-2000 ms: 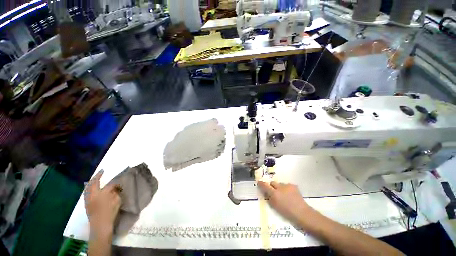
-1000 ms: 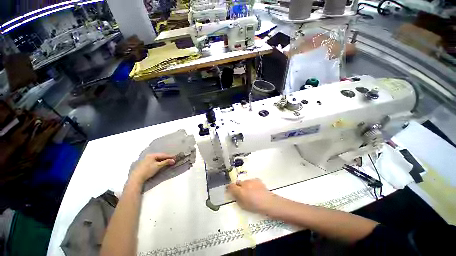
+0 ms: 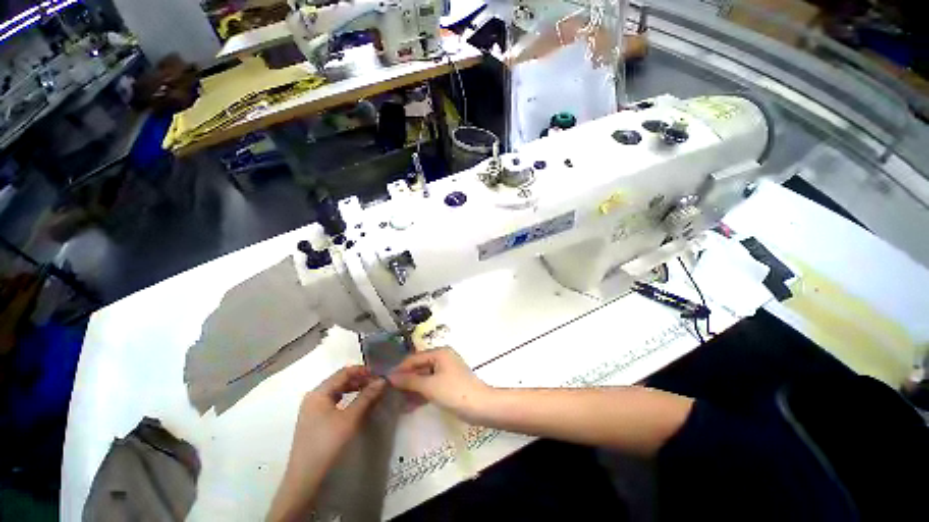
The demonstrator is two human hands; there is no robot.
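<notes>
My left hand (image 3: 328, 428) and my right hand (image 3: 440, 385) meet in front of the needle area of the white sewing machine (image 3: 601, 204). Their fingertips pinch a grey-brown cut piece (image 3: 365, 459), which hangs down toward the table's front edge, partly hidden by my left hand and forearm. The presser foot and needle are too small and blurred to make out. A flat stack of grey-taupe pieces (image 3: 255, 331) lies left of the machine head.
A crumpled grey-brown pile (image 3: 148, 477) lies at the white table's (image 3: 112, 357) left corner. Black snips or tweezers (image 3: 667, 298) with a cable lie right of the machine base. White and yellowish sheets (image 3: 856, 296) lie far right. Yellow sheets (image 3: 244, 97) lie on the table behind.
My left hand has moved from the flat stack to beside my right hand, and both now hold a grey-brown piece at the needle area. The camera view has turned right.
</notes>
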